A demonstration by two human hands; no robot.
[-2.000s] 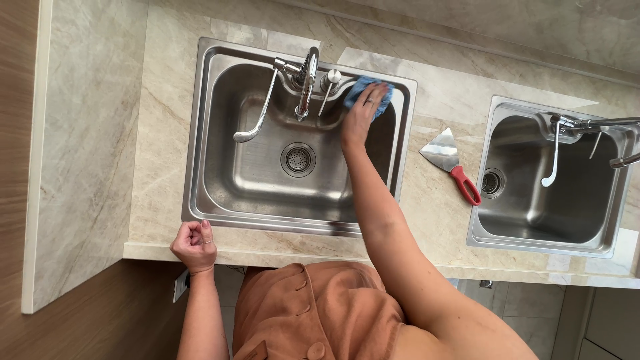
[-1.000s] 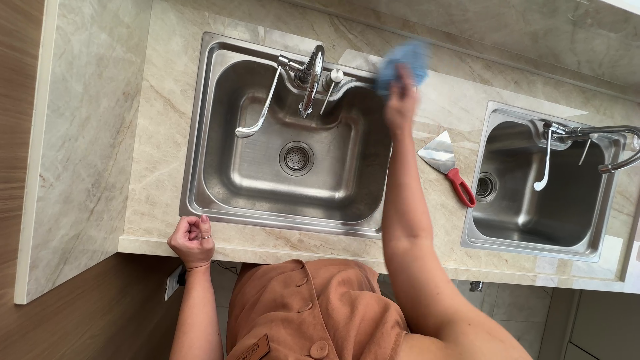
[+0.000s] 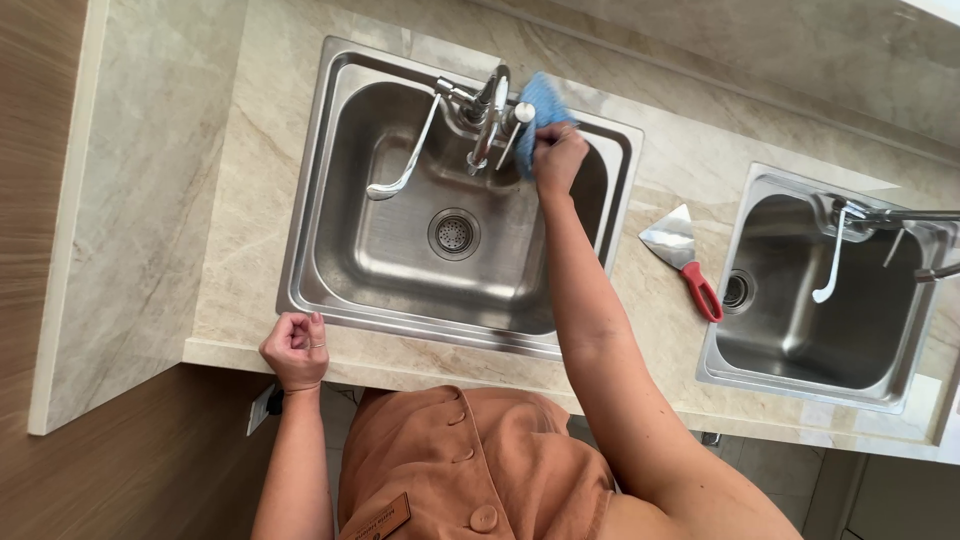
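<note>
A blue cloth (image 3: 541,101) is gripped in my right hand (image 3: 559,157) at the back right rim of the larger stainless steel sink (image 3: 390,259), just right of the chrome faucet (image 3: 491,124) and its round-topped control (image 3: 524,112). Part of the cloth hangs over the basin side. My left hand (image 3: 298,349), fingers curled and holding nothing visible, rests at the counter's front edge by the sink's near left corner. To the right of this sink, a scraper with a metal blade and red handle (image 3: 703,291) lies on the stone counter (image 3: 667,345).
A smaller stainless steel sink (image 3: 817,367) with a chrome faucet (image 3: 862,214) is set in the counter at the right. A long chrome lever (image 3: 416,154) reaches over the larger basin. A stone side panel (image 3: 142,217) stands at the left.
My right hand has moved left with the blue cloth, from the counter behind the sink's back right corner to beside the faucet. My left hand has stayed near the sink's front left corner.
</note>
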